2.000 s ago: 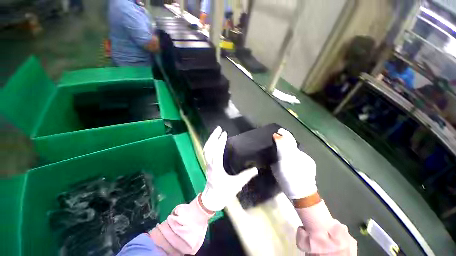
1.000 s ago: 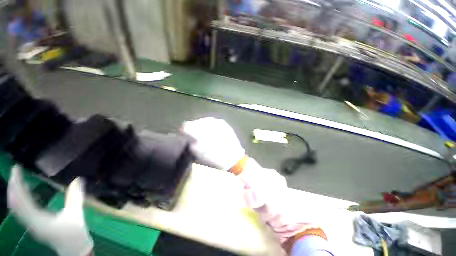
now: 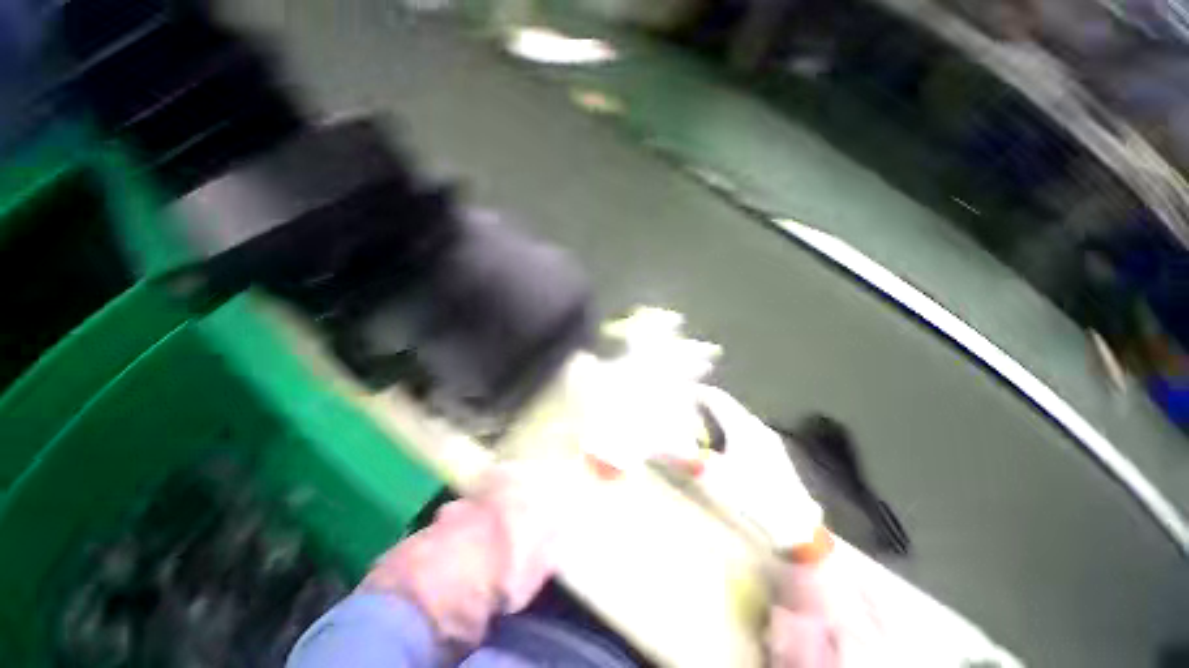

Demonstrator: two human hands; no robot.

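Observation:
The view is strongly blurred and the whites are washed out. My right hand (image 3: 763, 480), in a white glove with an orange band, is at lower centre, closed around a bright white adapter unit (image 3: 652, 342). A black cord (image 3: 845, 476) trails from beside this hand over the grey belt. My left hand (image 3: 593, 437), also gloved, meets the unit from the left; its fingers merge with the white, so its grip cannot be told. A leaning row of black cases (image 3: 502, 313) ends just left of the hands.
A green bin (image 3: 352, 457) at lower left holds dark pieces in shiny film. Another green bin (image 3: 131, 242) stands beyond it. The pale bench edge (image 3: 678, 548) runs below my hands. The grey conveyor belt (image 3: 730, 287) crosses beyond, with a white strip (image 3: 939, 326) along its far side.
The black case my hands held first was released at the row. The white unit has left the belt and is at my right hand, its cord shifted. My left hand has come over beside it.

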